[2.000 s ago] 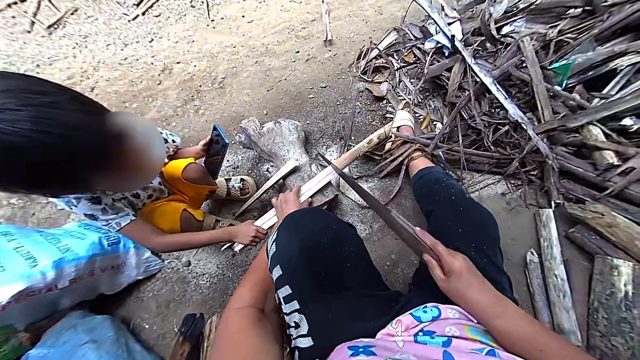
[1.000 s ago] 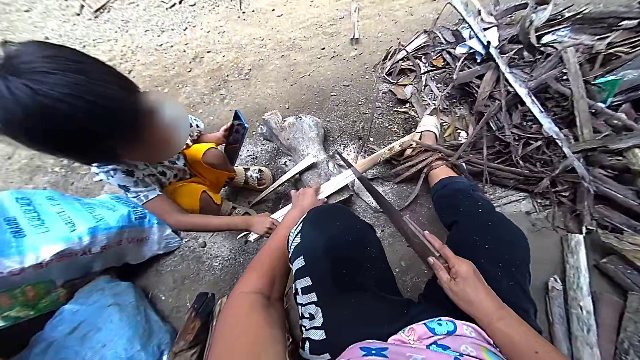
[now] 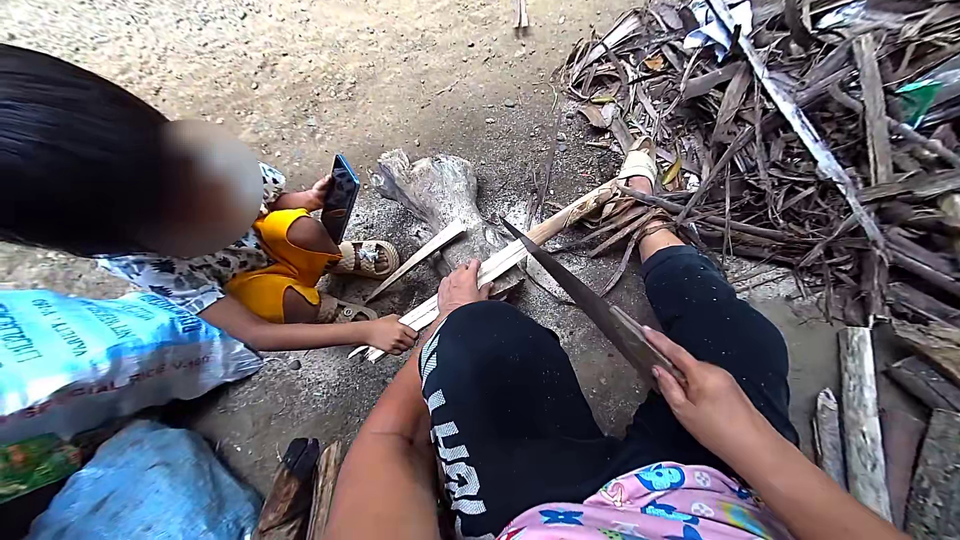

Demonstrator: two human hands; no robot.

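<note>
My left hand [image 3: 459, 289] grips a long split piece of pale wood [image 3: 555, 225], which slants from the lower left up to my sandalled foot [image 3: 639, 161]. In my right hand [image 3: 694, 386] is the handle end of a long-bladed machete [image 3: 574, 289], its tip above the wood. Under the wood lies a weathered wooden block [image 3: 442, 191]. A thin pale wood splinter [image 3: 420, 259] rests against that block. Another person's hand [image 3: 391, 334] touches the near end of the split wood, and their other hand holds a phone [image 3: 340, 199].
A person in yellow shorts [image 3: 281, 262] squats close by at the left. Behind my left arm lie a printed sack [image 3: 112, 352] and a blue bag [image 3: 150, 484]. A heap of dry leaves and sticks [image 3: 750, 135] fills the upper right, with cut logs [image 3: 862, 420] below it.
The view has shifted somewhat. Both my hands keep their hold on the wood and the machete; no other plain change shows.
</note>
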